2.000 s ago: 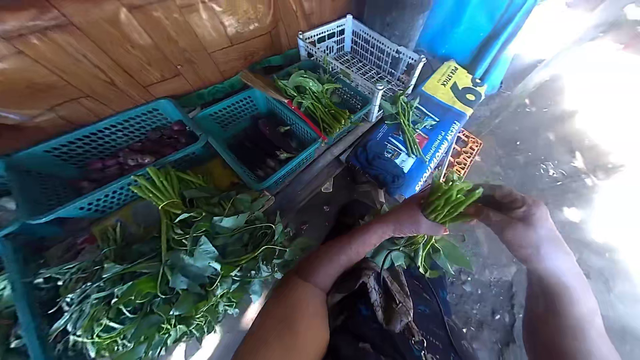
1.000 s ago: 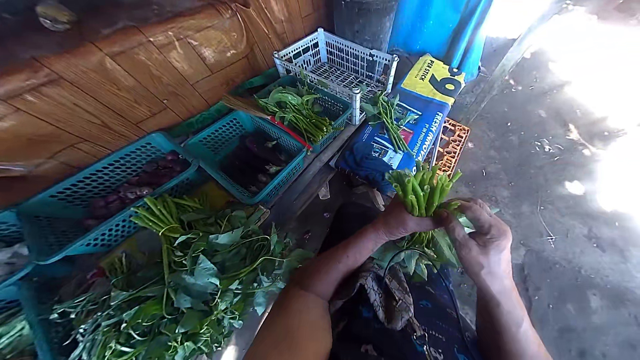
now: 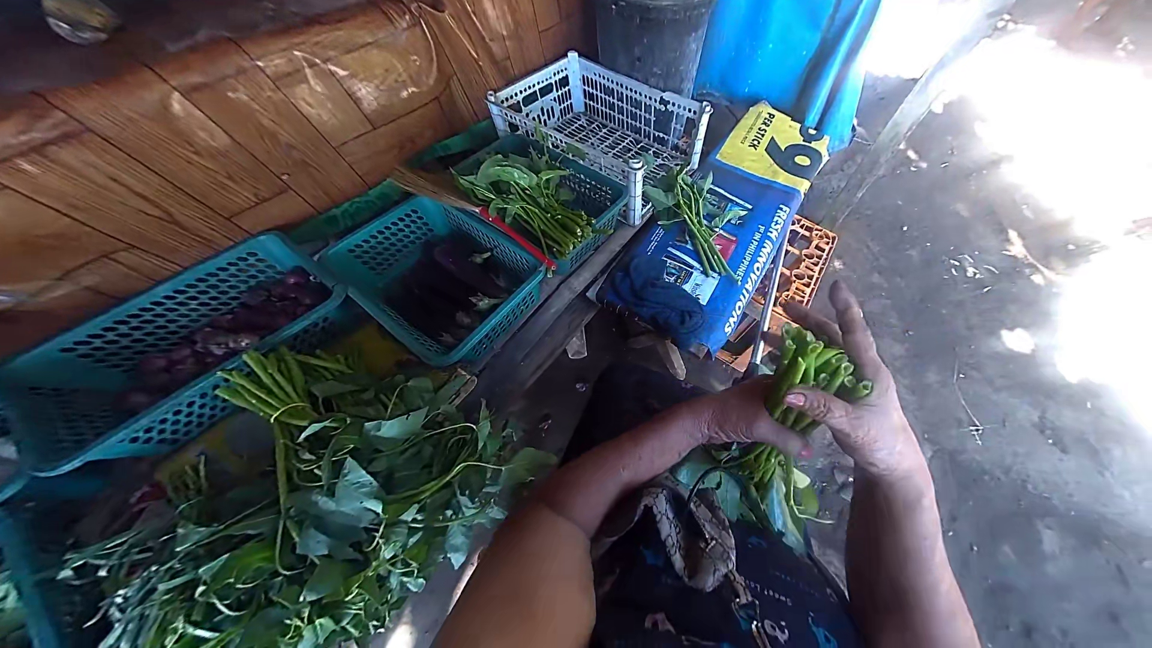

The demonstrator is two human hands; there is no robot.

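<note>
A bunch of leafy green stems [image 3: 810,373] stands with its cut ends up and its leaves hanging below, over my lap. My left hand [image 3: 751,418] is wrapped around the middle of the stems. My right hand [image 3: 859,396] lies against the bunch from the right, thumb across the stems and the other fingers spread apart behind. A few loose leafy stems [image 3: 697,220] rest on a blue and yellow printed tarpaulin [image 3: 765,207] ahead of me. To the left lies a heap of leafy greens [image 3: 360,486], part of it in a tied bundle.
Teal plastic baskets hold small purple produce [image 3: 225,337], eggplants [image 3: 454,279] and green stems [image 3: 540,202]. A white plastic crate [image 3: 603,108] stands behind them, near a dark bucket [image 3: 652,40]. An orange crate [image 3: 805,261] sits under the tarpaulin's edge. A wood-patterned panel [image 3: 180,144] borders the left.
My right hand's fingers have spread from around the stems, its thumb still on them. The bunch, tilted sideways two seconds ago, now stands more upright in my left hand.
</note>
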